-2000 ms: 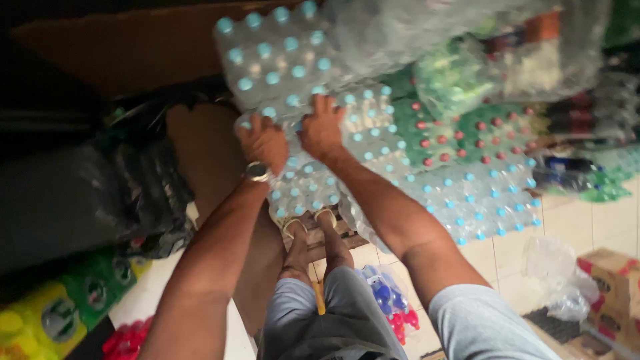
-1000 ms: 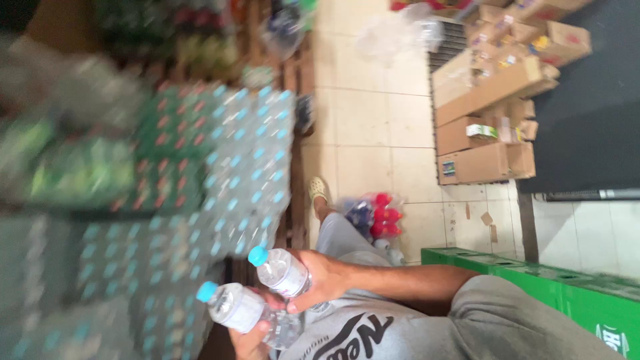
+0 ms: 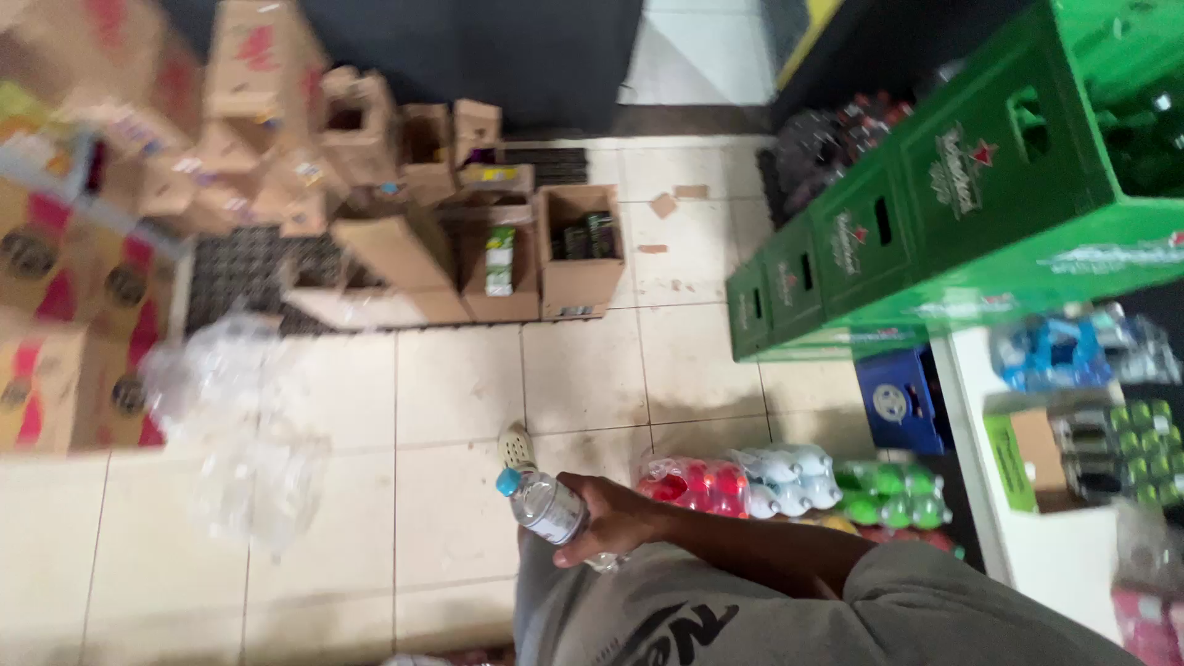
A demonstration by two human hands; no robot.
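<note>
My right hand (image 3: 606, 523) is closed around a small clear plastic water bottle (image 3: 548, 507) with a blue cap and a pale label. The bottle lies tilted in the grip, its cap pointing to the upper left, above the grey trouser leg and close to a pale perforated clog (image 3: 516, 447). Part of its lower end is hidden by the fingers and thumb. My left hand is outside the view.
Open cardboard boxes (image 3: 581, 277) stand on dark mats beyond the tiled floor (image 3: 453, 518). Crumpled clear plastic wrap (image 3: 254, 462) lies left. Green crates (image 3: 860, 231), a blue crate (image 3: 895, 402), wrapped red bottles (image 3: 698, 486) and a white shelf (image 3: 1054, 555) are right.
Two seconds ago both hands were on wrapped bottle packs; one second ago each held a bottle. Now only my right hand with its bottle shows. The view has swung to the floor and crates.
</note>
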